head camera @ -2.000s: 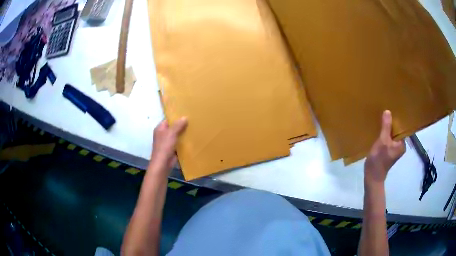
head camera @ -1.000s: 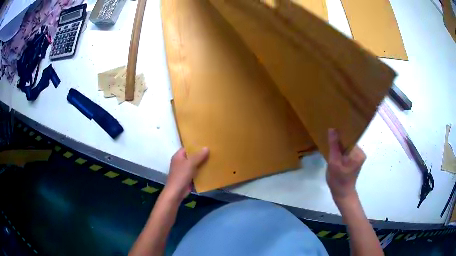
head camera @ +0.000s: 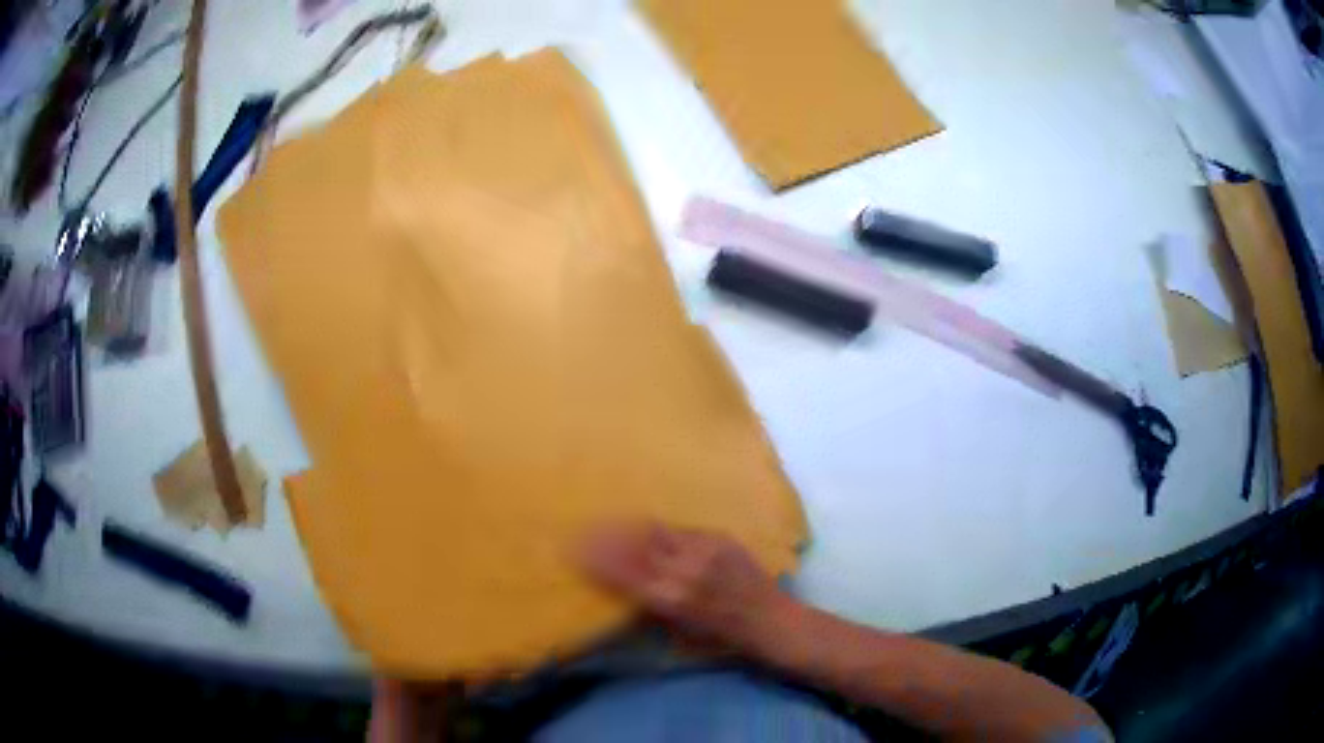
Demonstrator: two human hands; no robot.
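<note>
A stack of orange-brown card pattern pieces (head camera: 479,363) lies in front of me, its near end reaching the table's front edge. Its edges are uneven, with corners showing at the left and right. My right hand (head camera: 675,573) is on top of the near right part, fingers towards the left, blurred. My left hand (head camera: 411,711) is at the bottom edge of the picture. Only a part near the wrist shows below the stack's near edge; the fingers are hidden by the card.
Two dark bars (head camera: 789,293) (head camera: 925,243) and shears (head camera: 1147,431) lie right, by a pinkish strip (head camera: 900,298). Another card piece (head camera: 799,87) lies behind. Left are a brown stick (head camera: 196,276), card scraps (head camera: 182,486), a navy strip (head camera: 177,571) and calculator (head camera: 58,380).
The raised pieces at the right have come down over the left pieces into one stack. My right hand has moved left onto it; my left hand has gone mostly beneath. The view has shifted right.
</note>
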